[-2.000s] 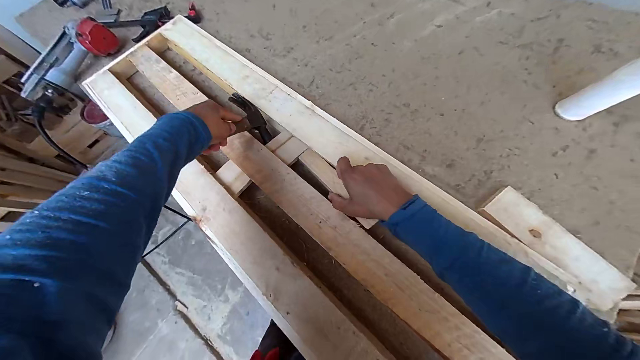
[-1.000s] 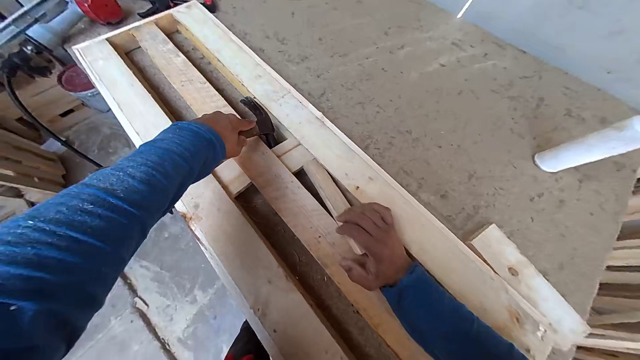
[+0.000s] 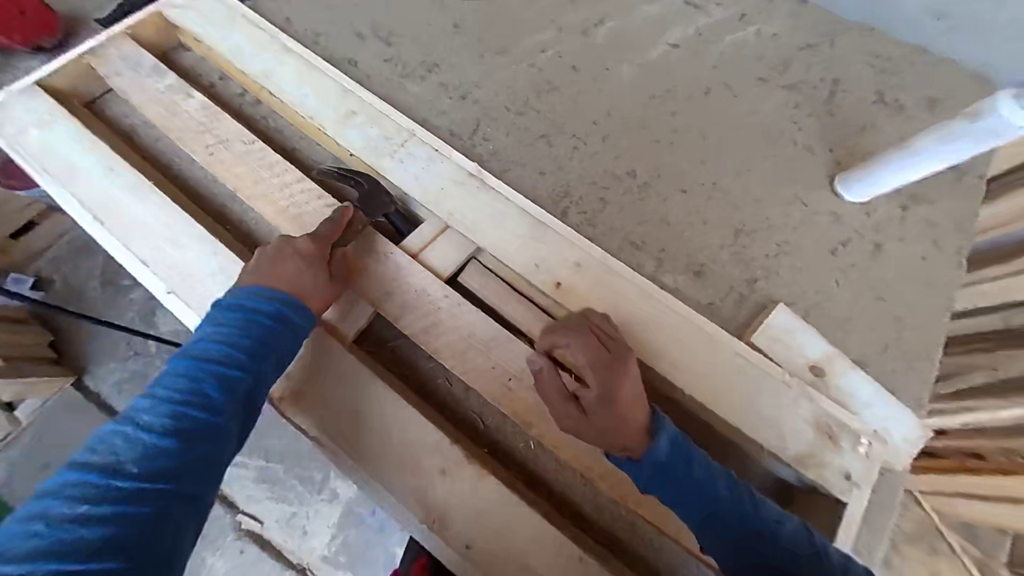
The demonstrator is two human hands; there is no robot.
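My left hand [image 3: 300, 260] grips the handle of a claw hammer [image 3: 364, 192], whose dark head lies over the slot between the middle board [image 3: 440, 328] and the far board [image 3: 512, 232] of a long wooden frame. Beside the hammer, short wood blocks [image 3: 446, 250] bridge that slot. My right hand [image 3: 596, 380] has curled fingers at the near end of a narrow wood strip [image 3: 504, 296], which lies lengthwise in the same slot. The fingers hide that end of the strip, so whether they grip it is unclear.
The frame rests on a worn tabletop [image 3: 640, 120]. A short board with a knot [image 3: 832, 380] lies against its far side at the right. A white tube [image 3: 928, 148] is at the upper right. Stacked wood pieces [image 3: 984, 360] stand beyond the table's right edge.
The strip near my right hand now lies down in the slot, and my right hand's fingers are more curled. The view has moved closer to the frame.
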